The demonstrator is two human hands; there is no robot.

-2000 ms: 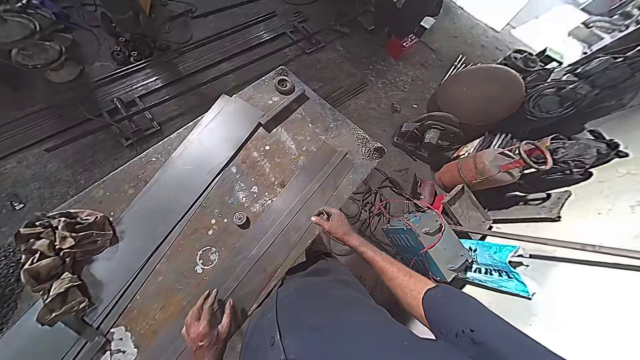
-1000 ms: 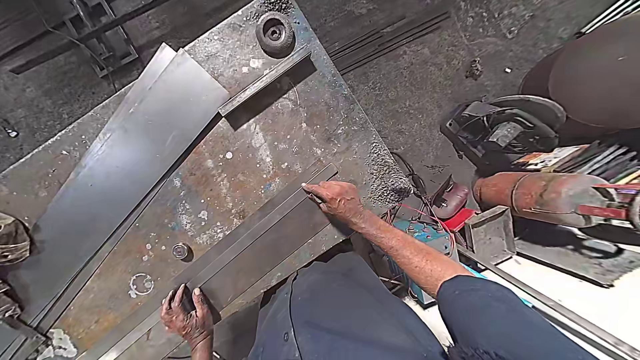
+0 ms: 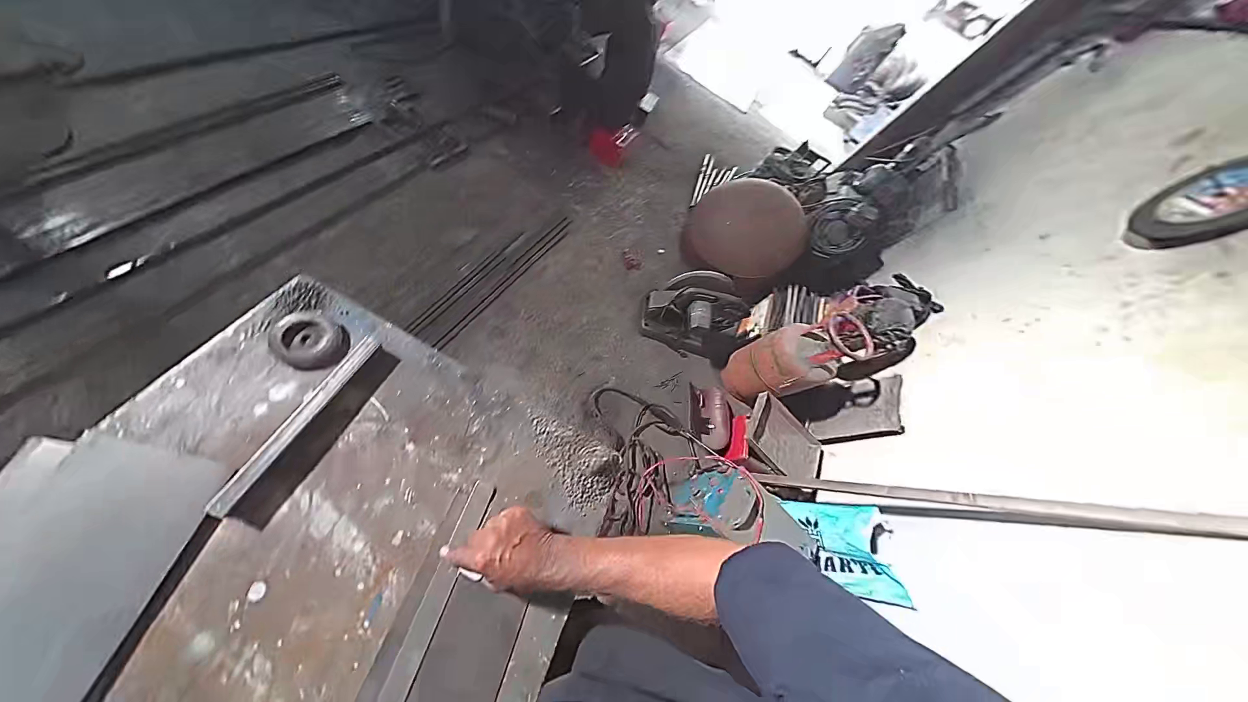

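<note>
My right hand (image 3: 507,554) rests on the end of long flat metal strips (image 3: 468,639) lying near my body on the worn metal table (image 3: 322,575). Its fingers are curled, with something small and white at the fingertips; whether they grip it or the strip's edge is unclear. My left hand is out of view. Grey sheet metal (image 3: 107,556) covers the table's left side. A straight metal bar (image 3: 292,429) lies at an angle from the sheet's corner towards a round dark metal disc (image 3: 308,339) near the far corner.
Beyond the table's right corner are tangled cables (image 3: 639,478), a blue machine (image 3: 717,497), an orange gas cylinder (image 3: 780,361), a chop saw (image 3: 694,317) and a round brown tank (image 3: 746,229). Long rods (image 3: 497,278) lie on the floor. A person (image 3: 619,68) stands at the far side.
The view has swung up and to the right, and my left hand, on the strips before, has gone out of view. My right hand remains at the strips' far end.
</note>
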